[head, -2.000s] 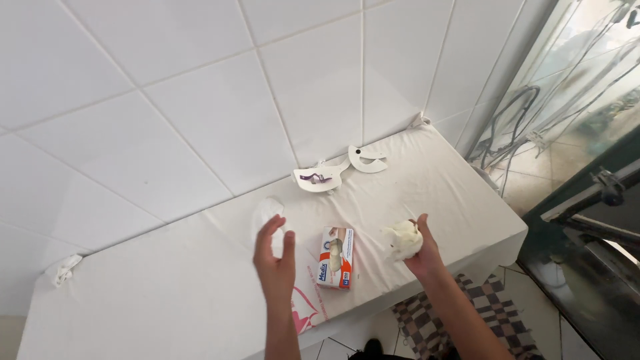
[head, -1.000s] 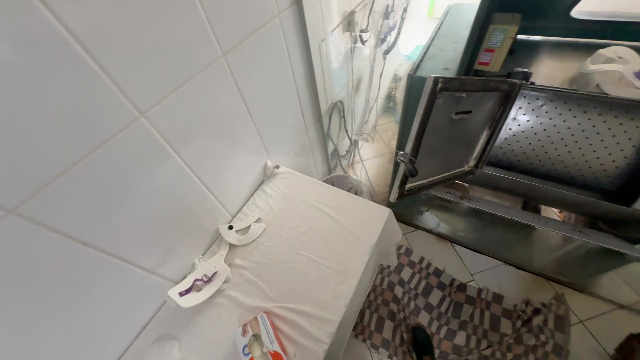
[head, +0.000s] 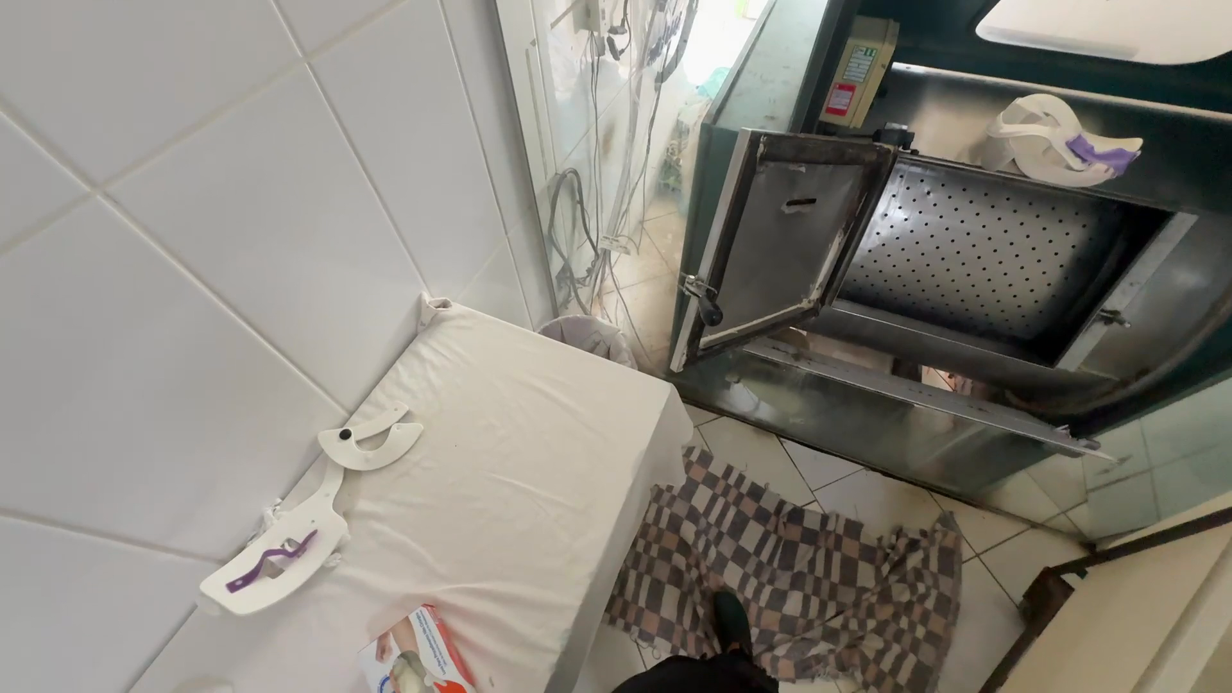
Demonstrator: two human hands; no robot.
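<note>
Neither my left hand nor my right hand shows in the head view. On the white cloth-covered table [head: 520,433] lies a cardboard box [head: 438,650] with a pale item at its opening, cut off by the lower edge. Against the tiled wall rests a white plastic face-shield frame [head: 279,568] with a purple strip, beside a curved white plastic piece [head: 371,440]. Another white plastic headpiece with a purple part [head: 1054,144] sits on the ledge of the dark green machine.
The machine's metal door [head: 789,241] is swung open beside a perforated metal drum [head: 972,255]. A checkered rug [head: 799,577] lies rumpled on the tiled floor, with a dark shoe [head: 731,621] on it. Cables [head: 616,192] hang behind a lined bin [head: 587,337].
Both hands, seen over the table two seconds ago, the right one holding a pale crumpled item, are out of view. The view has swung right towards the machine.
</note>
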